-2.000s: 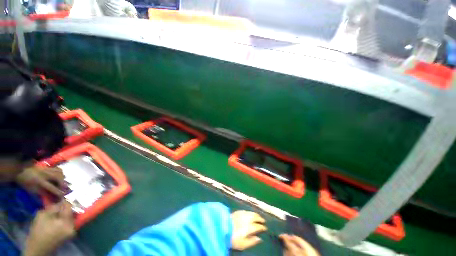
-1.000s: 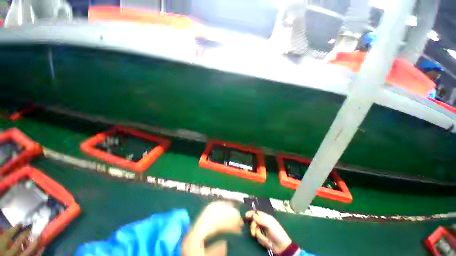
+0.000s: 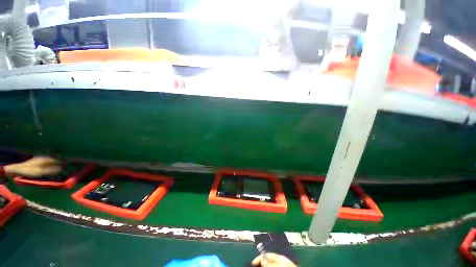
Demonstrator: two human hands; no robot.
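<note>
My right hand [image 3: 275,260] is at the bottom edge, partly cut off, with its fingers closed on what looks like thin tweezers [image 3: 261,249]. The tip lies over a dark sheet [image 3: 279,243] at the bench edge, left of the post. Whether a small piece is at the tip cannot be told. My left hand is out of the picture; only the blue sleeve [image 3: 197,262] shows at the bottom edge, left of my right hand.
Open tablets in red frames [image 3: 248,189] lie on the green belt beyond the worn edge rail [image 3: 182,231]. A grey post [image 3: 346,151] rises from the rail. Another person's hand [image 3: 35,167] is over a framed tablet at far left. A red frame [image 3: 469,247] shows at the right edge.
The view has turned right and tilted up. My left hand has left the picture; my right hand is now lower and partly cut off. Another person's hand has appeared over the belt at left.
</note>
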